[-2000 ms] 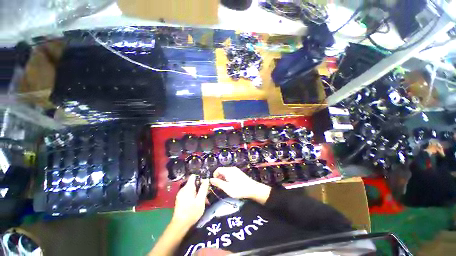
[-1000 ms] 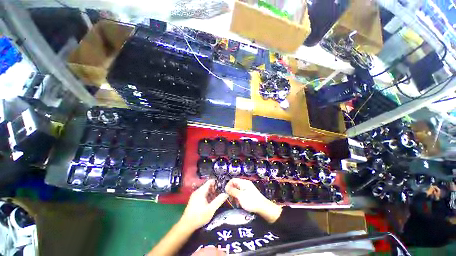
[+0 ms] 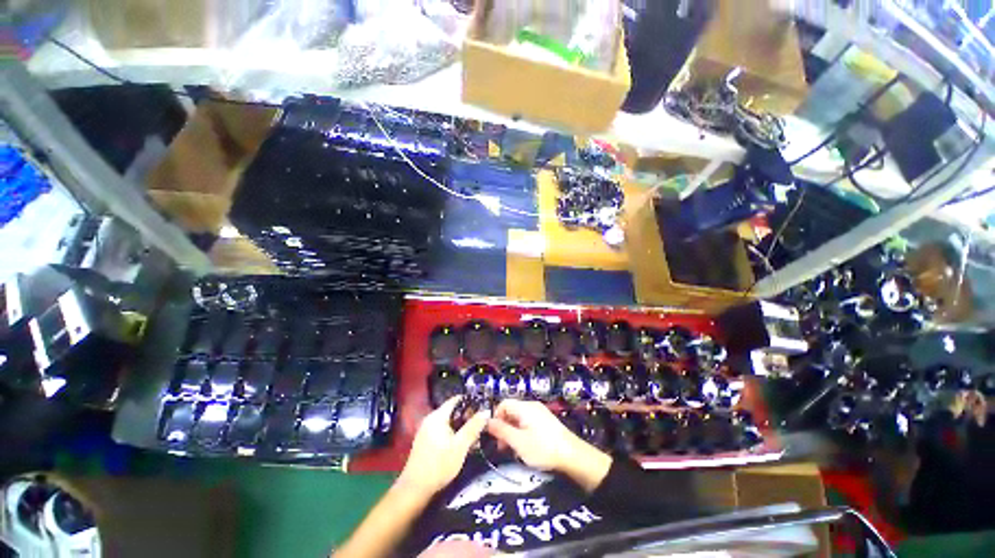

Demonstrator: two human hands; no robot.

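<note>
My left hand [image 3: 440, 445] is closed around a small dark part [image 3: 469, 411] at the front edge of the red mat [image 3: 417, 327]. My right hand [image 3: 535, 436] meets it from the right, fingertips pinched at the part; whether they hold a small fitting of their own is too small to tell. A thin wire [image 3: 502, 471] hangs below the hands. Round black housings [image 3: 540, 381] sit in about three rows on the mat, just beyond and to the right of my hands. Part of the front row near my fingers is hidden.
A black parts tray [image 3: 278, 376] lies left of the mat, with stacked trays [image 3: 338, 202] behind. A heap of black-and-silver parts [image 3: 873, 360] is at right. Small metallic parts [image 3: 589, 202] lie behind the mat. An open carton [image 3: 780, 485] is below the bench. A metal shelf hangs above.
The camera view has shifted and turned since the first frame. My hands stay together at the mat's front edge around the dark part, with only small finger changes.
</note>
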